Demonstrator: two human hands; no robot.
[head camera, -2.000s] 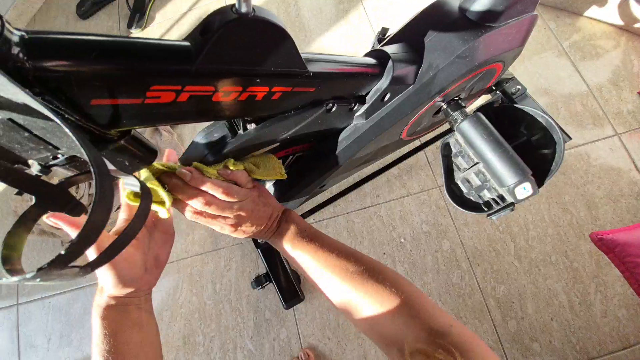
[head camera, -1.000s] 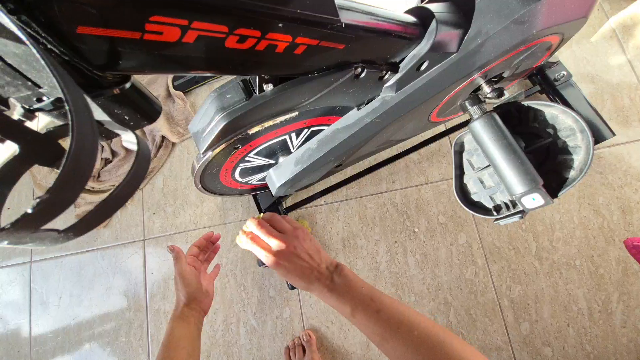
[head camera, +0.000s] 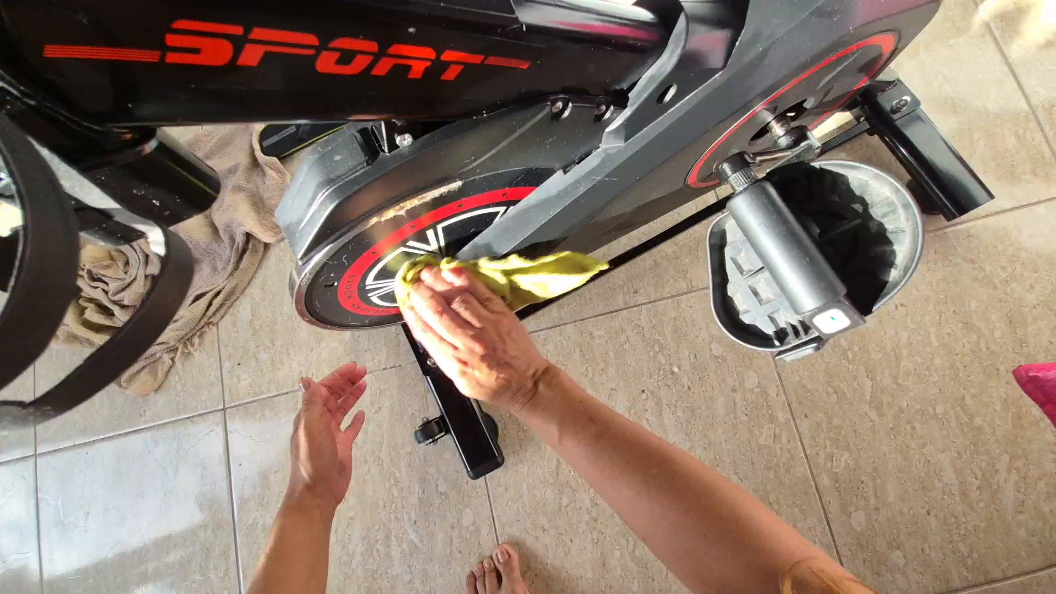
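My right hand presses a yellow-green cloth against the lower part of the exercise bike's flywheel, which is black with a red ring and white spokes. One end of the cloth trails to the right below the grey belt cover. Held low over the floor tiles, my left hand has its fingers apart and nothing in it. Above both hands runs the bike's black frame tube with red lettering.
A pedal with a toe cage juts out at the right. Below the flywheel extends a black stabiliser foot with a small wheel. A brown towel lies on the floor at left, behind black curved straps. Bare toes show at the bottom.
Two seconds ago both hands were at the cloth under the frame tube. My left hand has come away from it and moved down. My right hand has since brought the cloth onto the flywheel.
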